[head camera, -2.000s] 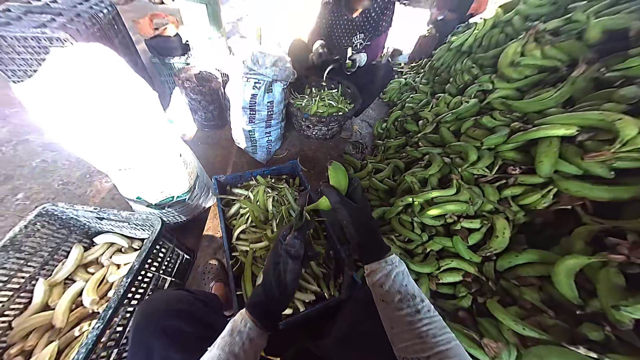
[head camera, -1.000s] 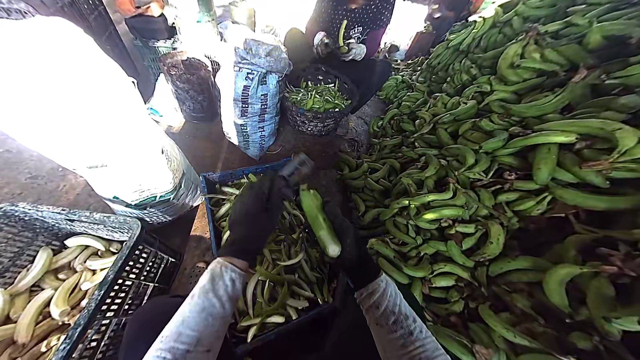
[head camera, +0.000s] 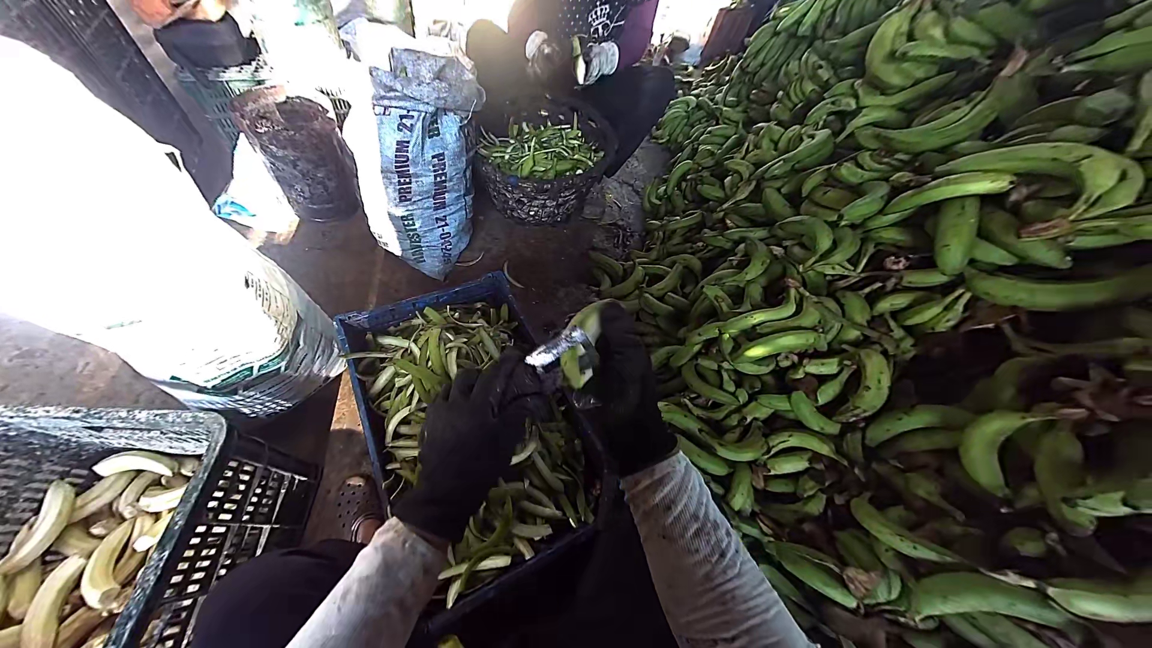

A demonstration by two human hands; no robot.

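Both hands wear black gloves and meet above a blue plastic crate [head camera: 355, 378] of green plantain peels [head camera: 418, 355]. My left hand [head camera: 472, 432] is closed around a small metallic tool [head camera: 556, 349], perhaps a peeler or short blade; its exact kind is unclear. My right hand [head camera: 625, 387] grips a green plantain [head camera: 589, 322], partly hidden by the glove, and the tool lies against it. To the right rises a large heap of green plantains [head camera: 783, 342]. Peeled plantains [head camera: 112, 558] lie in a black plastic crate [head camera: 229, 504] at the lower left.
A bright white sack [head camera: 225, 333] stands at the left. Farther ahead are a blue-and-white printed sack [head camera: 418, 171], a dark bucket [head camera: 301, 162] and a basket of peels [head camera: 540, 193]. Behind that basket sits another person [head camera: 621, 81] in gloves. A clog [head camera: 357, 504] shows beside the blue crate.
My hands have come together; one second ago they were apart, with the plantain pointing down from my right hand. Now the tool in my left hand meets the plantain.
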